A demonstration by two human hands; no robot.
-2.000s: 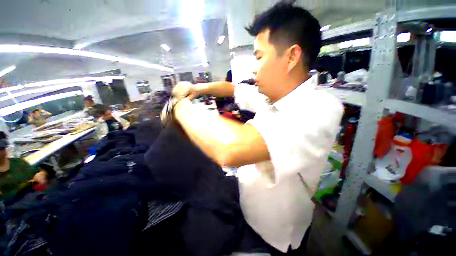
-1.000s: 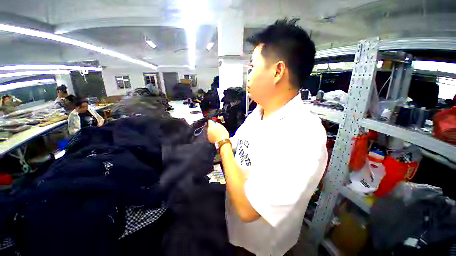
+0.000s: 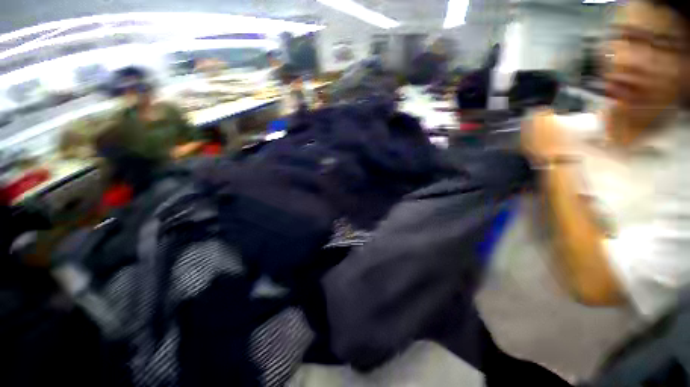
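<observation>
A dark charcoal garment (image 3: 408, 264) stretches across the front of the heap toward the person in white at the right, whose raised hand is at its far end. A large navy-black heap of garments (image 3: 355, 151) lies behind and to the left of it. Black-and-white checked lining (image 3: 280, 344) shows at the lower middle and lower left. The frame is blurred. Neither of my hands can be made out.
A person in a white shirt (image 3: 651, 212) stands close at the right. A person in green (image 3: 147, 125) is at the upper left beside a long table (image 3: 234, 107). Something bright blue (image 3: 495, 230) shows beside the charcoal garment. Pale floor shows at the lower right.
The view has swung left, so the person in white now stands at the right edge, turned more toward me. The shelving has left the view. More checked lining and the person in green show.
</observation>
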